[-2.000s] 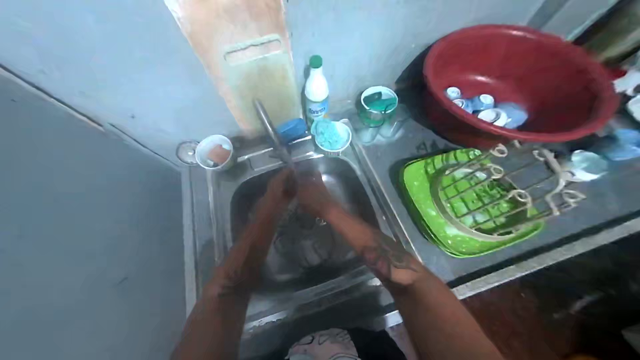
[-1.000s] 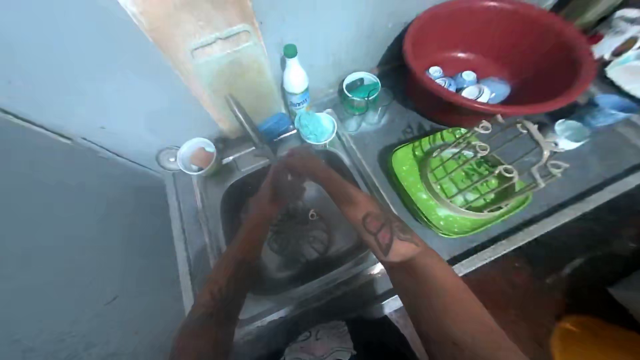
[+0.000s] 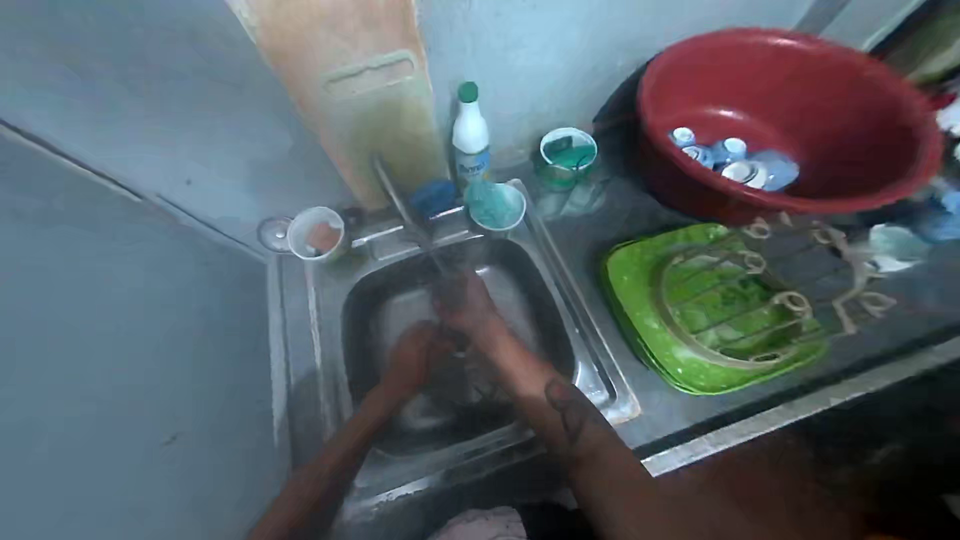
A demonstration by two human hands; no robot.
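Note:
Both hands are inside the stainless steel sink [image 3: 555,300], close together. My right hand [image 3: 466,304] is under the end of the metal faucet [image 3: 401,199], where blur hides its fingers. Lower and to the left is my left hand [image 3: 421,349], near the right wrist. Whether either hand holds something cannot be made out. Blurred dark shapes lie at the sink's bottom, beneath the hands. On the sink's back ledge stand a white cup [image 3: 316,234] with an orange-brown piece inside and a white tub [image 3: 501,217] with a teal mesh scrubber.
A white bottle with a green cap [image 3: 471,135] and a container with green contents [image 3: 568,154] stand behind. To the right are a green tray [image 3: 637,300] bearing a wire rack [image 3: 750,315] and a red basin [image 3: 787,67] holding several cups. A cutting board [image 3: 375,112] leans on the wall.
My hands, close together beneath the faucet one second ago, are now a little apart, with the left lower in the sink. The view has shifted slightly.

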